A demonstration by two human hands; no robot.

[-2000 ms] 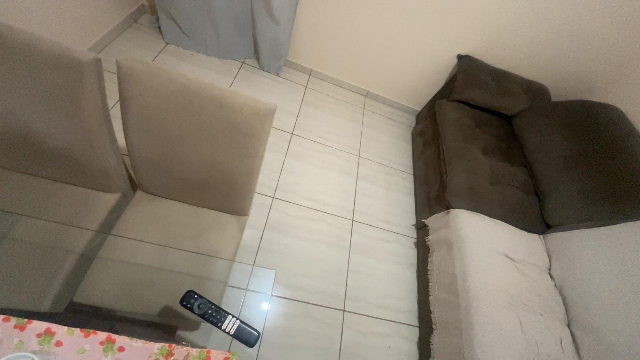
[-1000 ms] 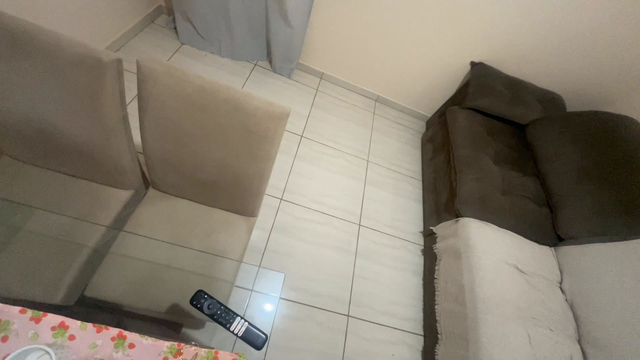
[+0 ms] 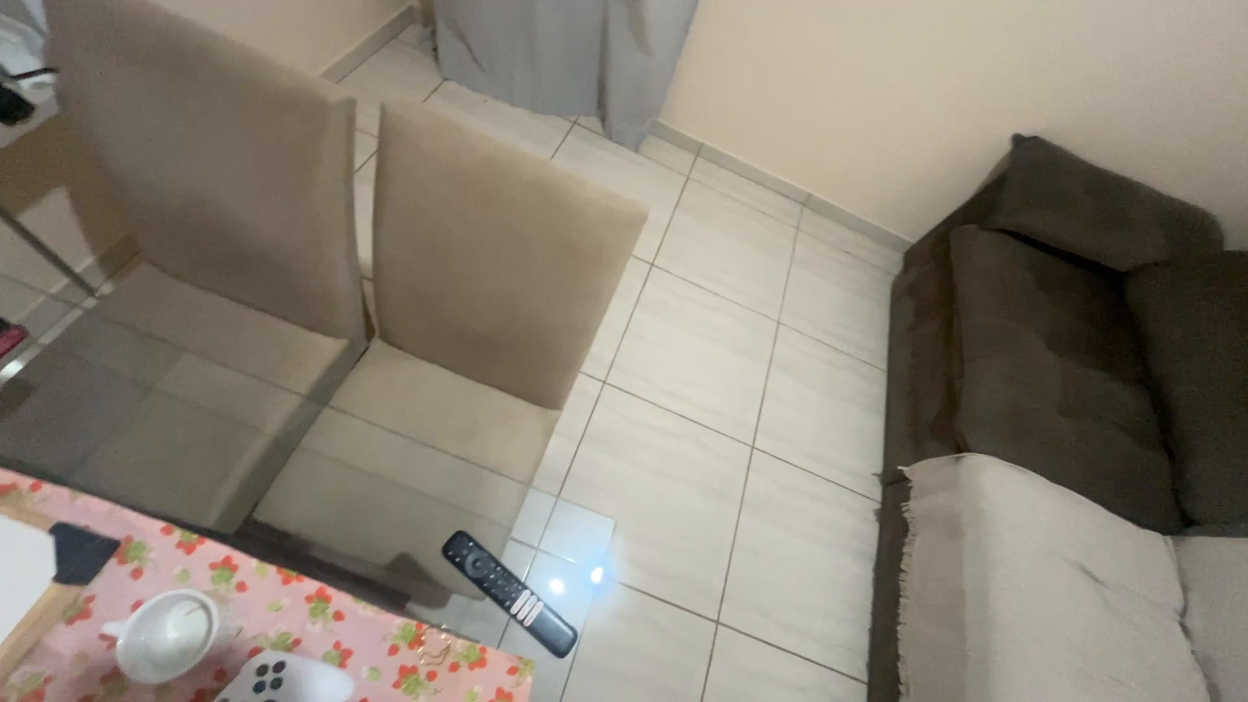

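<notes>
Neither of my hands shows in the head view. A black remote control (image 3: 509, 593) lies slantwise on the glass tabletop (image 3: 429, 468), just past the corner of a pink strawberry-print cloth (image 3: 292, 604). On the cloth, at the bottom left, stands a white cup (image 3: 168, 636) with its handle toward the left. Beside it is a white game controller (image 3: 288, 680), partly cut off by the frame's bottom edge. A wood-edged board with a dark corner (image 3: 83, 553) rests at the far left, also cut off.
Two beige upholstered chairs (image 3: 497, 253) stand at the table's far side. A dark brown sofa (image 3: 1053, 361) with a light throw (image 3: 1024, 585) fills the right. Pale floor tiles (image 3: 682, 390) lie between. A grey curtain (image 3: 546, 58) hangs at the top.
The view has shifted left, bringing more of the table, the cup, the game controller and the wood-edged board into sight. The remote control remains on the glass.
</notes>
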